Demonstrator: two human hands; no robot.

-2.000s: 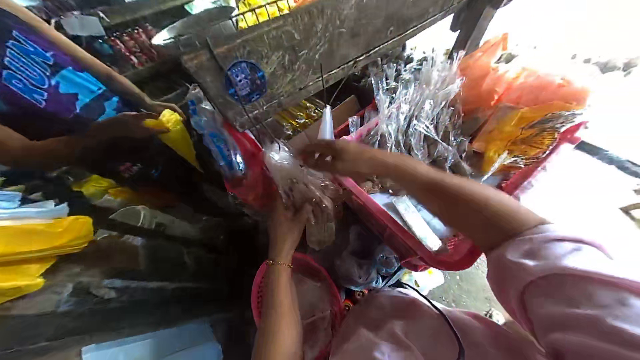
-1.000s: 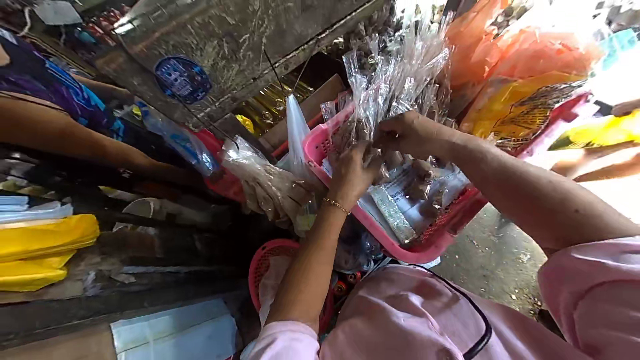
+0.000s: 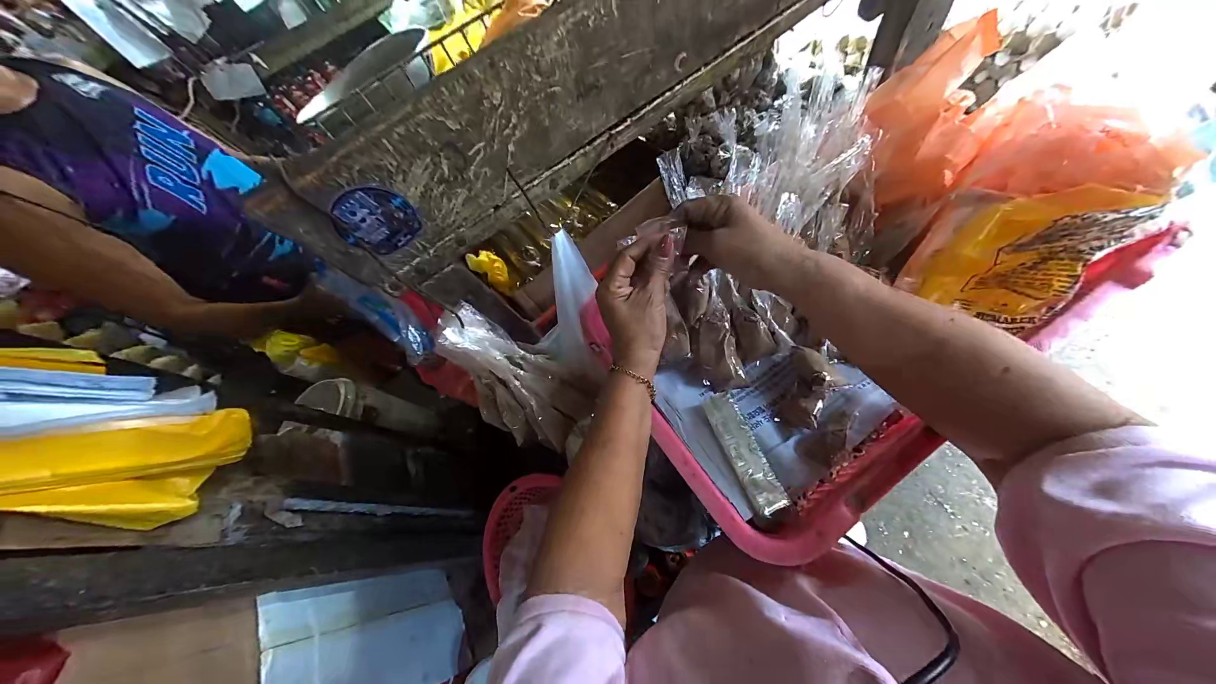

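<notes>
Above the left rim of a pink plastic basket (image 3: pixel 698 480), my left hand (image 3: pixel 638 299) pinches the top of a clear plastic bag (image 3: pixel 655 228). My right hand (image 3: pixel 727 233) meets it there, its fingers on the same plastic; the bag's lower part is mostly hidden. Small clear bags of brown contents (image 3: pixel 717 337) fill the basket's middle, their twisted tops standing up toward the back. A wrapped pale bar (image 3: pixel 746 456) lies on printed paper in the basket's front. Left of my left hand hangs a bunch of clear bags with brown contents (image 3: pixel 518 380).
A wooden beam (image 3: pixel 532 114) with a round sticker crosses behind. Orange plastic bags (image 3: pixel 1054 142) and a yellow printed bag (image 3: pixel 1045 247) stand at right. Folded yellow bags (image 3: pixel 123 465) lie at left, near another person's arm (image 3: pixel 123 266). A smaller pink basket (image 3: pixel 508 522) sits below.
Two seconds ago my left hand was at the hanging bunch of bags; both hands are now together over the pink basket. The other person's yellow bag has moved out of their raised hands.
</notes>
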